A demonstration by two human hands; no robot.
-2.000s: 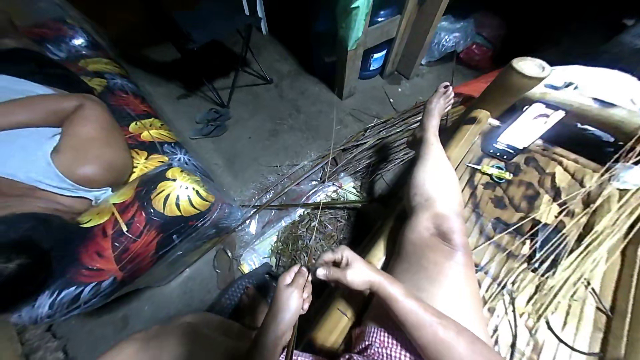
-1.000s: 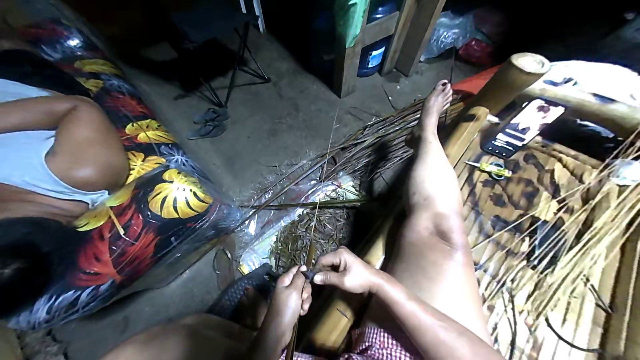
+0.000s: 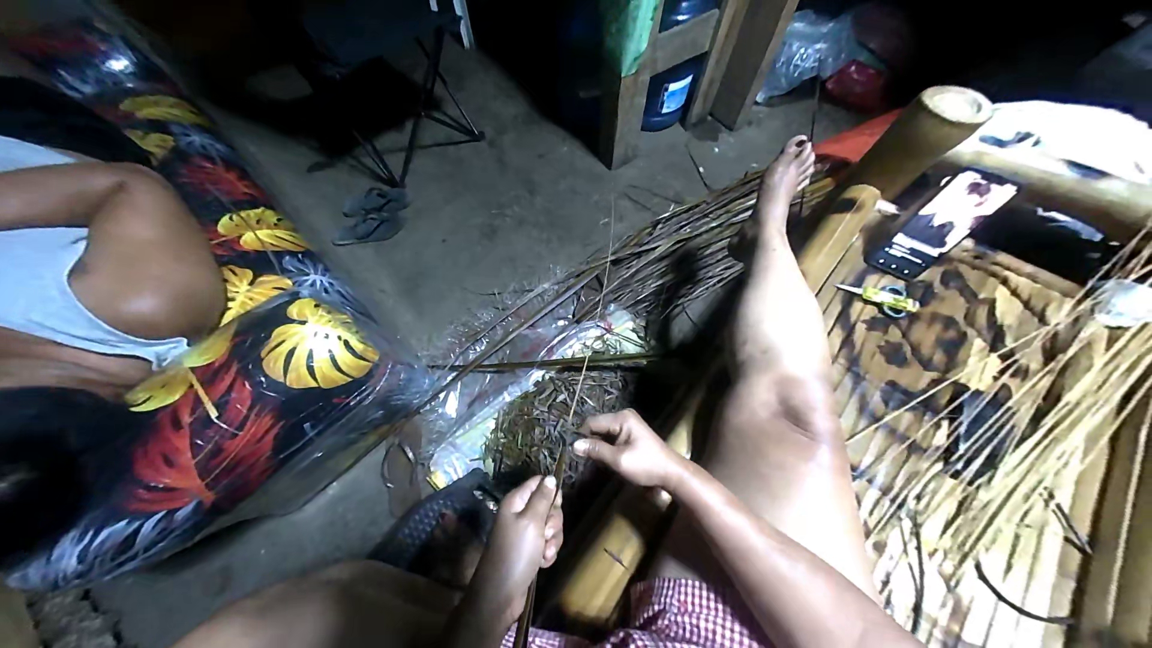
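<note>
My left hand [image 3: 531,522] is closed around a thin brown plant stalk [image 3: 527,603], its lower end running down toward my lap. Just above and to the right, the bent thumb and fingers of my right hand [image 3: 625,445] meet at the upper part of the strip; whether they pinch it is too small to tell. From there a fine pale strand [image 3: 585,369] rises over a heap of plant shavings [image 3: 544,427] on plastic sheeting. Long dark stalks [image 3: 711,243] lie in a bundle on the floor beyond.
On the bamboo bench [image 3: 837,234] at right are a phone [image 3: 945,220], small yellow-handled scissors [image 3: 882,299] and many pale split strips [image 3: 1017,432]. Another person [image 3: 135,261] lies on a floral mattress [image 3: 315,346] at left. Slippers [image 3: 371,216] and a wooden post [image 3: 621,117] stand farther off.
My right hand came close against my left a second ago and is now a little higher, apart from it. My left hand stays on the stalk.
</note>
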